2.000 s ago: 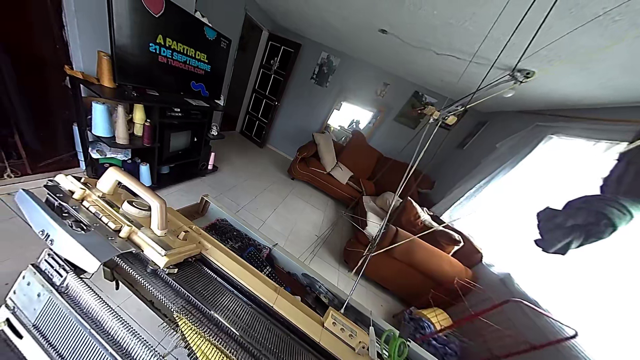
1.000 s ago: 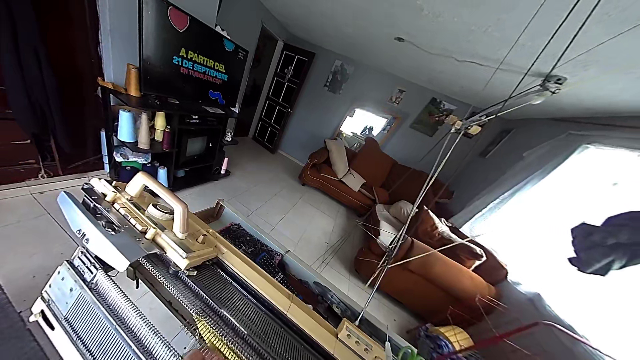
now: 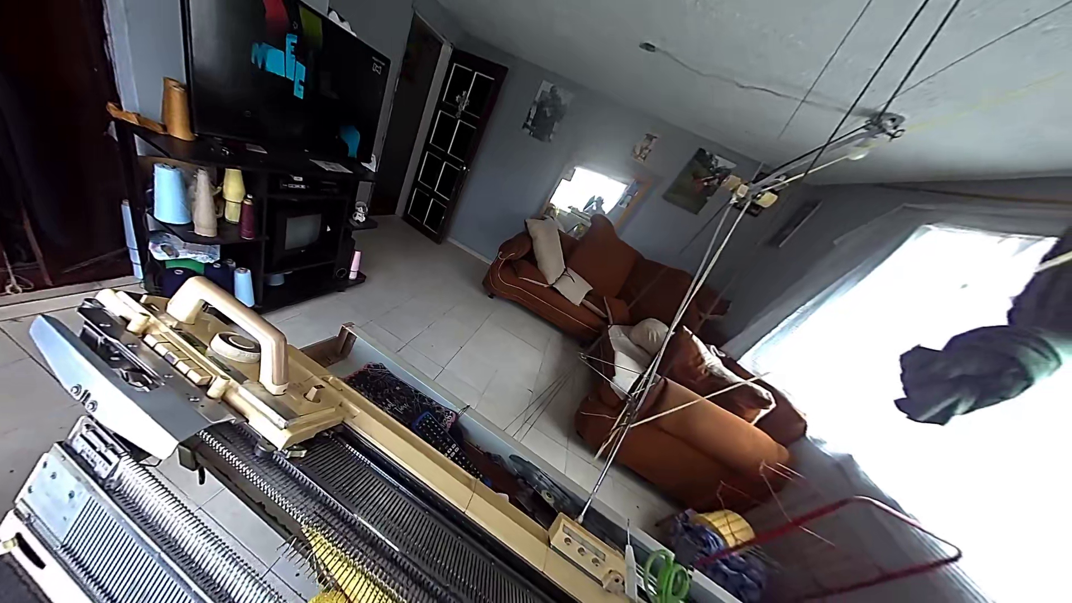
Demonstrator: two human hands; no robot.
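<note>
Neither of my hands shows in the head view now. A knitting machine's cream carriage [image 3: 239, 360] with a curved handle [image 3: 239, 322] rests at the left end of the long needle bed [image 3: 402, 502]. Yellow knitted fabric [image 3: 343, 569] hangs among the needles near the bottom edge. A second, lower ribber bed [image 3: 126, 536] lies along the front. The row counter [image 3: 586, 548] sits on the machine's rear rail. Above it, pale strands run up to the yarn tension mast [image 3: 754, 194].
Behind the bed, a tray [image 3: 477, 419] holds a remote control [image 3: 444, 440] and other items. Green-handled scissors [image 3: 667, 576] stand near the counter. A red metal frame [image 3: 904, 507] and dark cloth [image 3: 980, 368] are at right. Yarn cones [image 3: 171, 194] stand on a black shelf [image 3: 201, 153].
The television picture has changed from writing to coloured shapes. A small part of a hand at the bottom edge one second ago is out of view now. The carriage stays at the left end.
</note>
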